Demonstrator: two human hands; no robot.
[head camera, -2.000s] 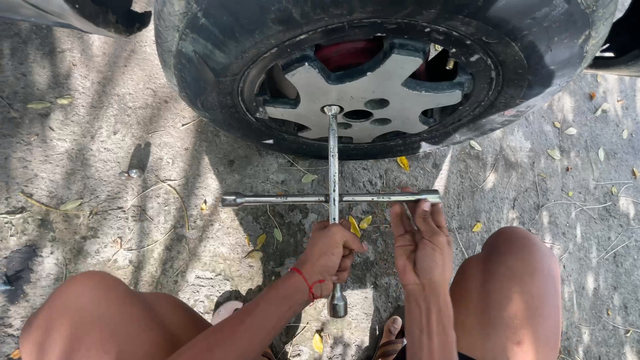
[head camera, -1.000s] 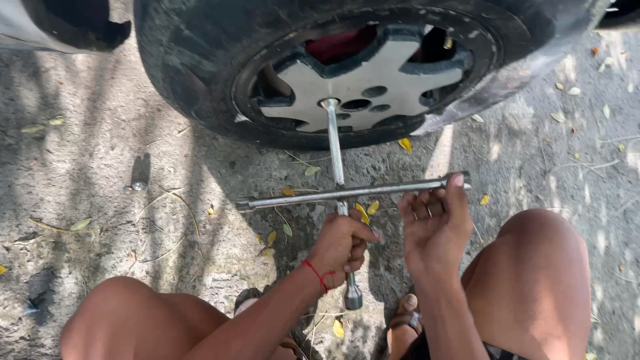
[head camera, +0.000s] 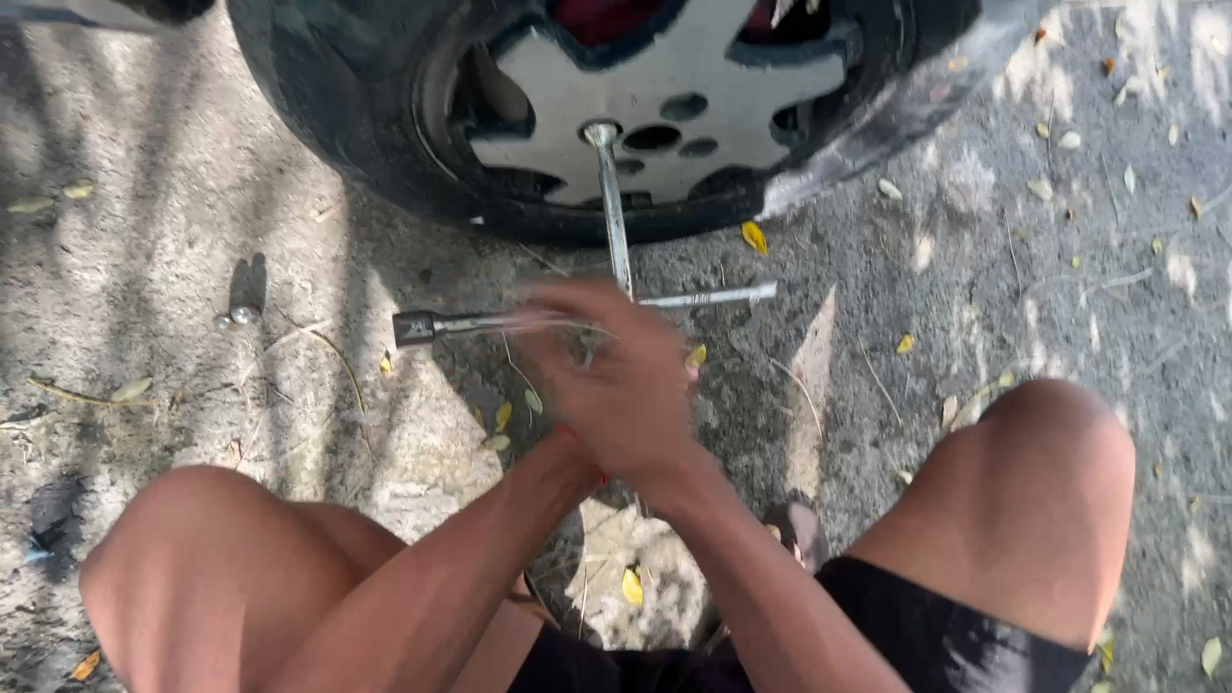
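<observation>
A four-way lug wrench (head camera: 618, 226) has one arm seated in a lug hole of the car wheel (head camera: 568, 106), with its crossbar lying roughly sideways. The right hand (head camera: 616, 375) is blurred in front of the crossbar's left half and reaches across my left hand; whether it touches the bar is unclear. Behind it, my left hand (head camera: 563, 438) is mostly hidden, only its wrist with a red string bracelet showing, near the wrench's lower arm. The black socket end (head camera: 415, 329) sticks out to the left, the bare metal end to the right.
Small metal pieces, apparently lug bolts or nuts (head camera: 241, 315), lie on the rough ground to the left. My knees (head camera: 1059, 433) flank the work at both sides. The black tyre (head camera: 318, 106) stands just ahead, and scattered leaves (head camera: 755, 237) lie around.
My right hand has moved left from the crossbar's right end and now crosses in front of my left hand. The crossbar has turned somewhat. The view has moved closer to the wheel.
</observation>
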